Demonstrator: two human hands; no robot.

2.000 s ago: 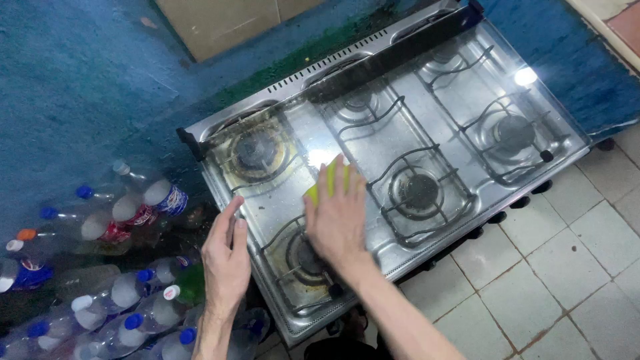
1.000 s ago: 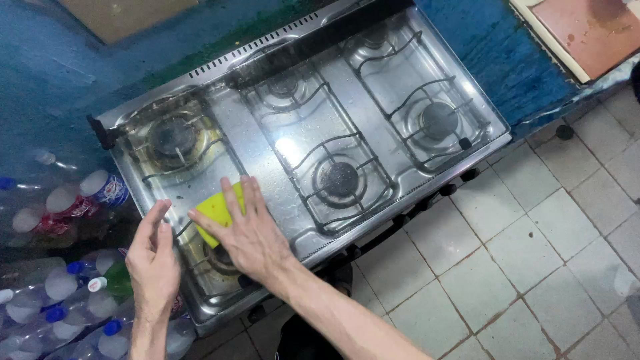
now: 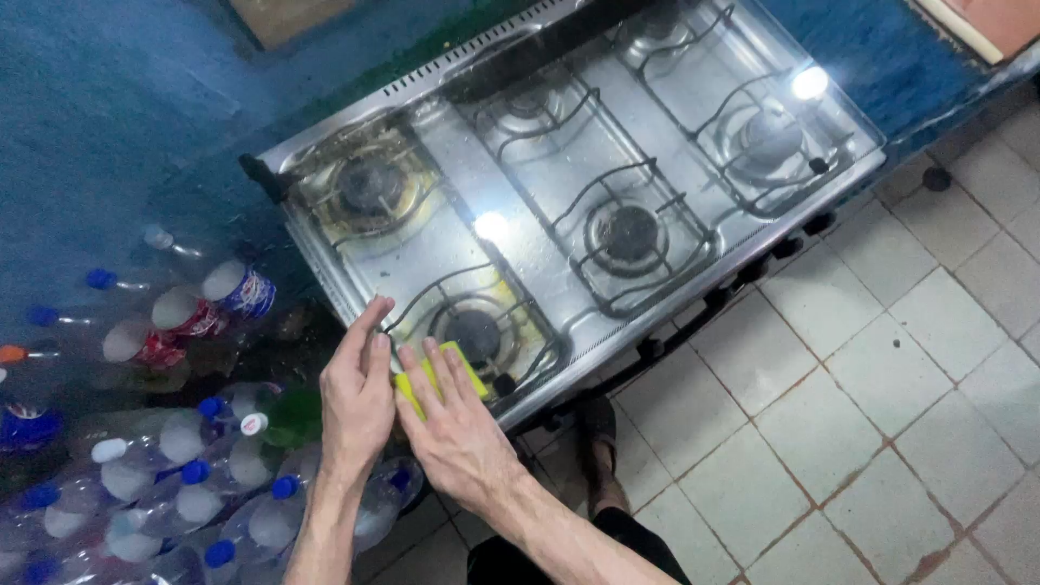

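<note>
Under the fingers of my right hand (image 3: 455,426) lies a yellow-green cloth or sponge (image 3: 465,370), pressed flat near the front left corner of the gas stove (image 3: 455,236). The hand is laid over it with fingers fairly straight. My left hand (image 3: 357,390) is beside it at the stove's left edge, holding nothing, fingers extended. A clear cover seems to lie over the wire grates and burners. The front left burner (image 3: 475,329) is just above my right fingertips, with yellowish grime around it. More brown grime rings the back left burner (image 3: 370,185).
Many plastic bottles (image 3: 195,504) with blue and white caps stand left of the stove, close to my left forearm. A blue wall (image 3: 122,122) runs behind. Black knobs (image 3: 650,349) and a dark bar line the stove's front, above the tiled floor (image 3: 812,406). My foot (image 3: 601,431) is below.
My right hand and the yellow-green piece have moved from between the left and middle burners towards the stove's front left corner. My hands are now closer together. The view has shifted.
</note>
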